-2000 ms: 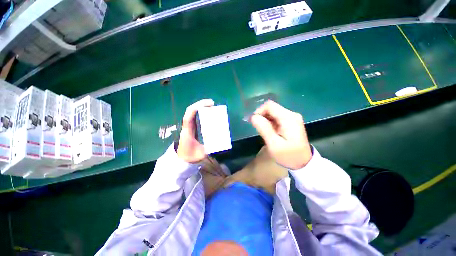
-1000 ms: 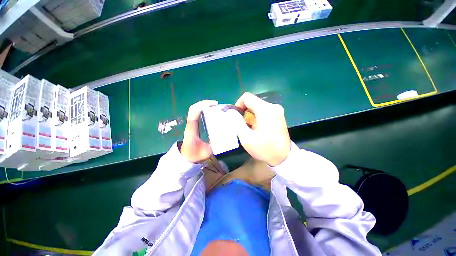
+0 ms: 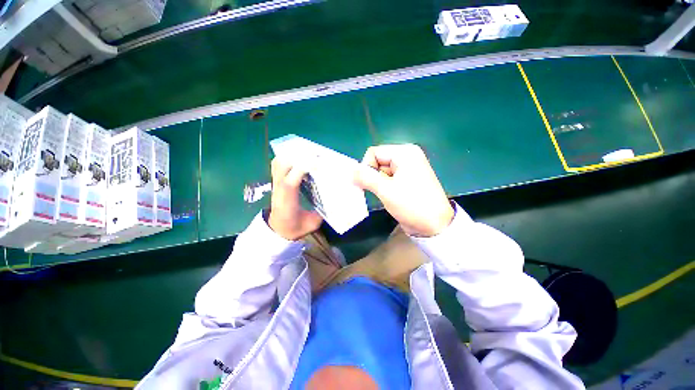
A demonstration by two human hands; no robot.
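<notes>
A white retail carton is held tilted in front of me, above the near edge of the green bench. My left hand grips it from the left, with its fingers partly hidden behind the box. Some dark print shows on its lower left face. My right hand is at the carton's right side with its fingers curled. Its thumb and fingertips are at the box edge; whether they pinch anything small cannot be seen.
Stacked cartons stand on the bench at left. One carton lies on the conveyor beyond the metal rail. A small white item lies at the yellow-taped rectangle at right. A round black stool stands at lower right.
The held carton has turned from end-on to a tilted view showing a long side. My right hand came in to it, then shifted slightly right. The conveyor carton has moved right.
</notes>
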